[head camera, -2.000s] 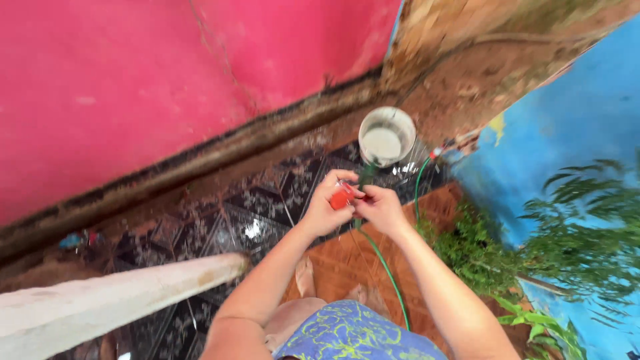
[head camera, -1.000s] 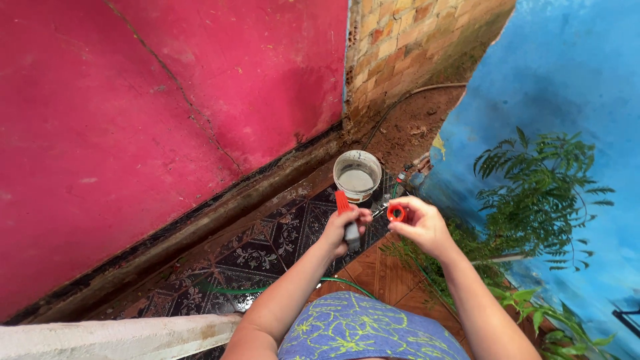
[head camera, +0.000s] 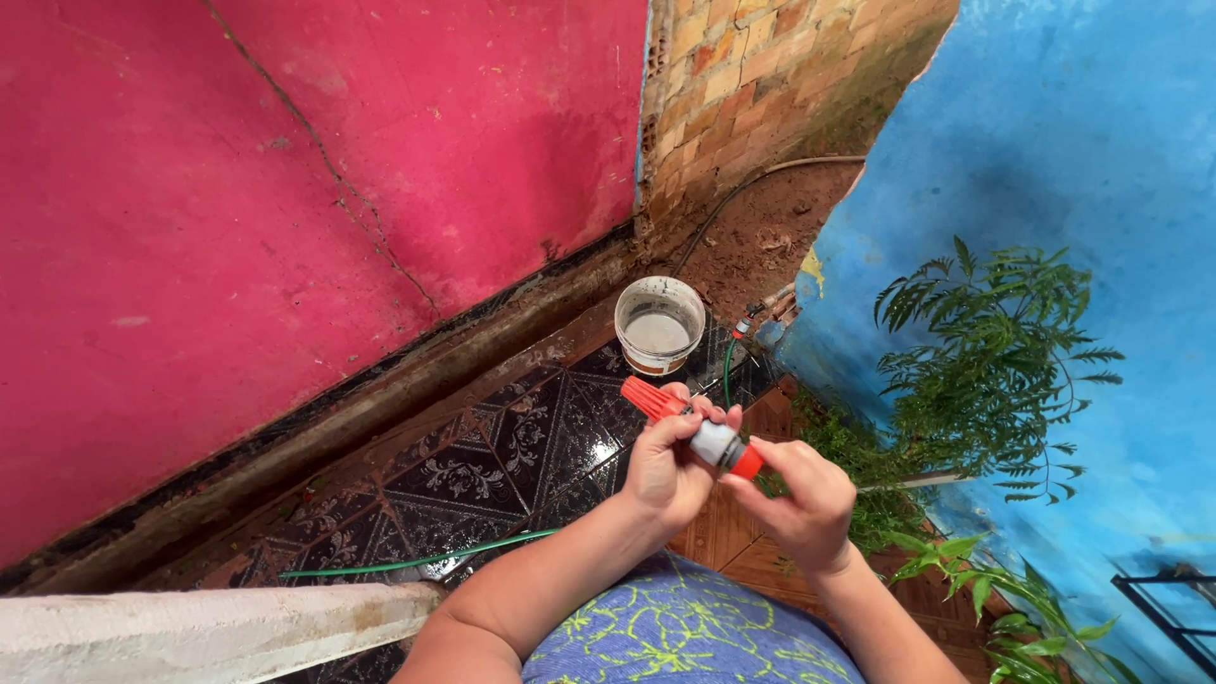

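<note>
A hose spray nozzle (head camera: 712,442) with a red tip and a grey body lies in my left hand (head camera: 673,463), whose fingers wrap its middle. The nozzle tilts, red tip up and to the left. My right hand (head camera: 806,494) pinches the red ring (head camera: 748,462) at the nozzle's lower right end between thumb and fingers. Behind the hands, a white bucket (head camera: 659,326) with cloudy liquid stands on dark tiles. A green hose (head camera: 729,375) hangs from a tap (head camera: 750,315) by the blue wall.
A pink wall (head camera: 380,190) runs along the left, a blue wall (head camera: 1026,142) along the right. Leafy plants (head camera: 988,361) grow at the right. A white post (head camera: 228,632) juts in at lower left. More green hose (head camera: 418,563) crosses the wet patterned tiles (head camera: 475,465).
One second ago the red ring was in my right hand, apart from the nozzle; now it is at the nozzle's end. My two hands have come together.
</note>
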